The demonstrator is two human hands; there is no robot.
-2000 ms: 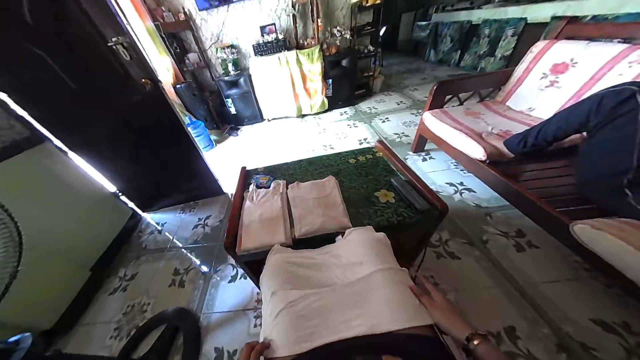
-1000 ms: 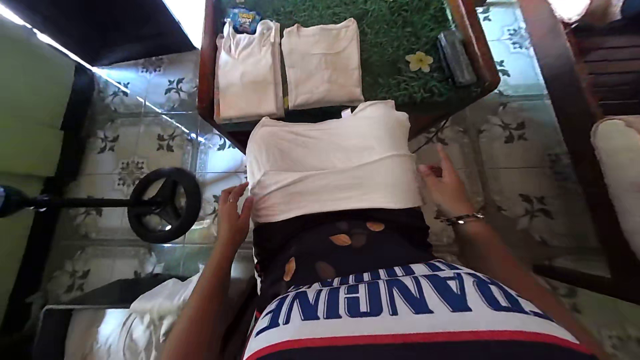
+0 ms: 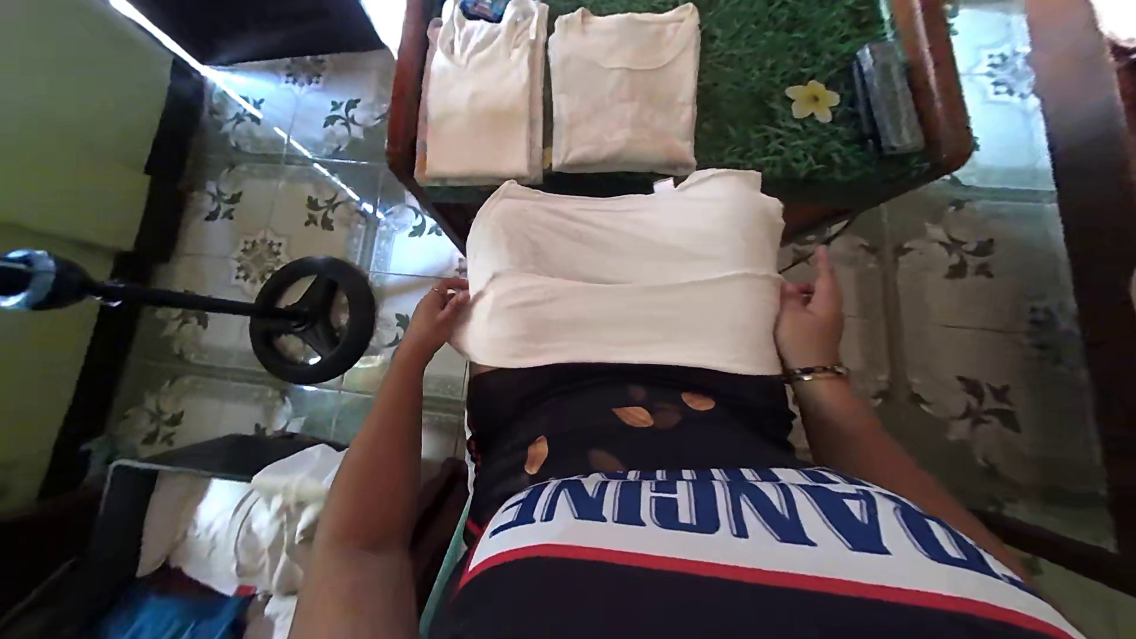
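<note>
A partly folded white cloth shirt (image 3: pixel 621 275) lies across my lap, its near part doubled over in a wide band. My left hand (image 3: pixel 435 315) is at the shirt's left edge, thumb and fingers pinching the fabric at the fold. At the right edge, my right hand (image 3: pixel 812 311) has its thumb side against the cloth and the index finger pointing forward; whether it grips the fabric cannot be told. Beyond the shirt, two folded white garment piles, one at left (image 3: pixel 484 106) and one at right (image 3: pixel 624 89), lie side by side on the grass-covered table.
The wooden table rim (image 3: pixel 941 80) is close ahead, with a dark plastic-looking object (image 3: pixel 889 98) and a yellow-white flower (image 3: pixel 812 101) on the green mat. A black round stand base (image 3: pixel 312 319) is at left. Below it, a bin holds crumpled white clothes (image 3: pixel 266 524).
The view has tilted down toward my lap. My left hand has come from the shirt's near left corner up to its left side. My right hand has moved in against the right edge since a second ago.
</note>
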